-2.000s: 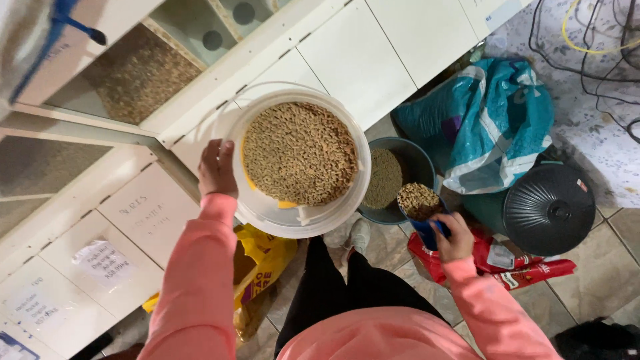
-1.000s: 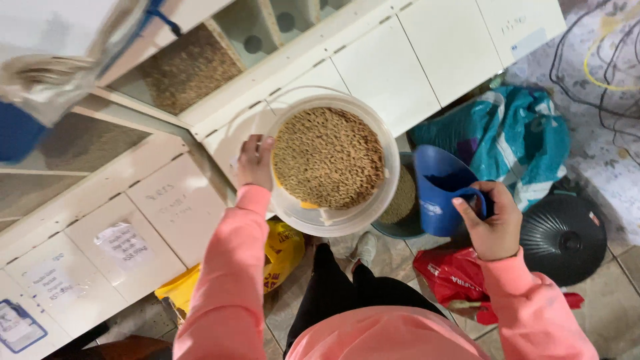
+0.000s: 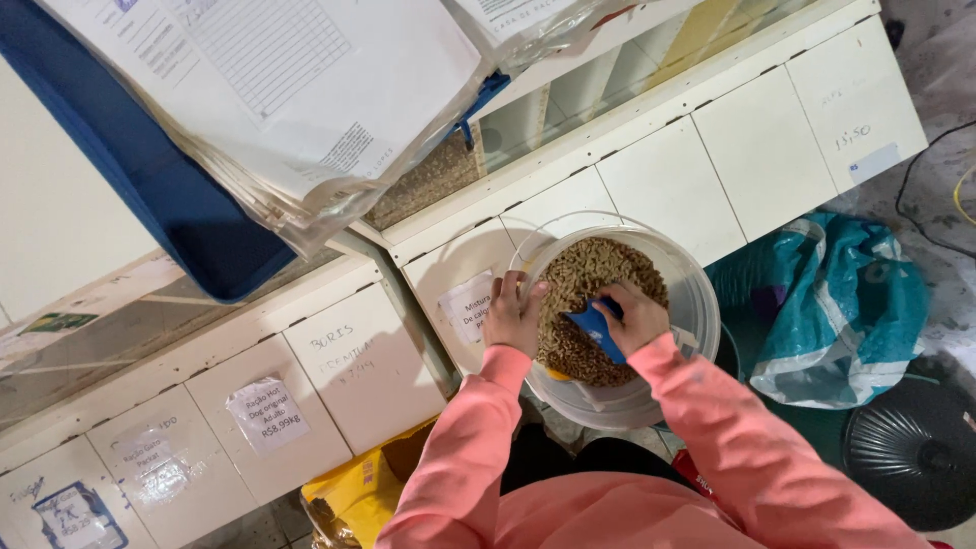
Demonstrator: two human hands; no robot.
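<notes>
A translucent plastic bucket (image 3: 694, 267) with a wire handle stands in front of me, partly filled with brown pellets (image 3: 602, 259). My left hand (image 3: 516, 311) grips the bucket's left rim, thumb over the edge. Inside the bucket, my right hand (image 3: 631, 316) holds a blue plastic scoop (image 3: 598, 328) by its handle, the scoop's mouth dipped into the pellets. Part of the scoop is hidden by my fingers. Below the rim on the near left, a bit of yellow (image 3: 560, 375) shows through.
White bin fronts (image 3: 671, 187) run diagonally behind the bucket. Papers in plastic sleeves (image 3: 305, 91) and a blue tray (image 3: 221, 267) are at the upper left. To the right are a teal bag (image 3: 862, 305) and a black ribbed lid (image 3: 915, 450); a yellow bag (image 3: 358, 492) lies below left.
My right hand has moved left with the blue scoop, from beside the bucket into its pellets. Two seconds ago the scoop held pellets. My left hand stays at the rim. The view has shifted.
</notes>
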